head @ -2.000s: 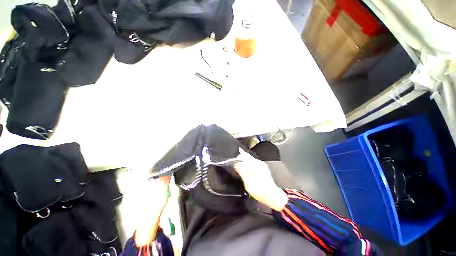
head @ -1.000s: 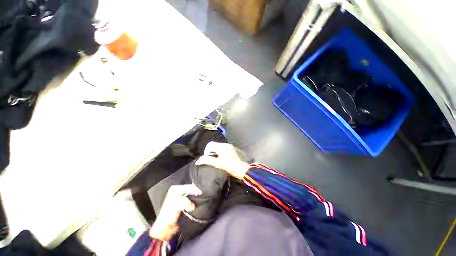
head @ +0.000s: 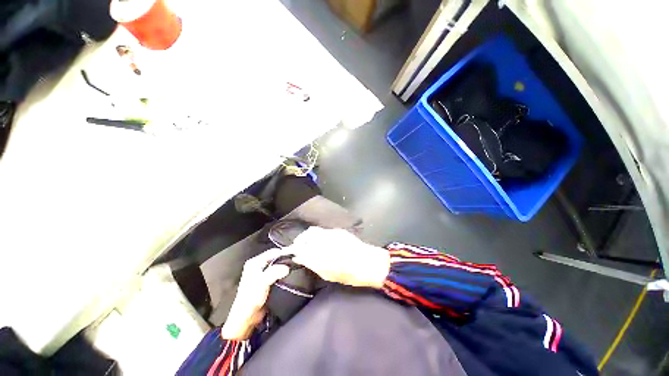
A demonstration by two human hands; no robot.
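A black bag with a silvery zipper line lies on my dark-aproned lap. My left hand grips its near left part with bent fingers. My right hand grips its top edge from the right. The fingertips of both hands meet at a dark fold of the cloth. Both hands are overexposed, so finger detail is faint, and whether a small tool is in the right hand cannot be seen.
The white table holds a red-orange bottle, a dark stick with a green part and a small red tool. Pale cord hangs at its edge. A blue crate with black pieces stands on the floor at right.
The view has swung right and down, from the bag piles towards the crate. The bag, earlier held spread with its zipper showing, is now bunched on my lap, and my hands have come together.
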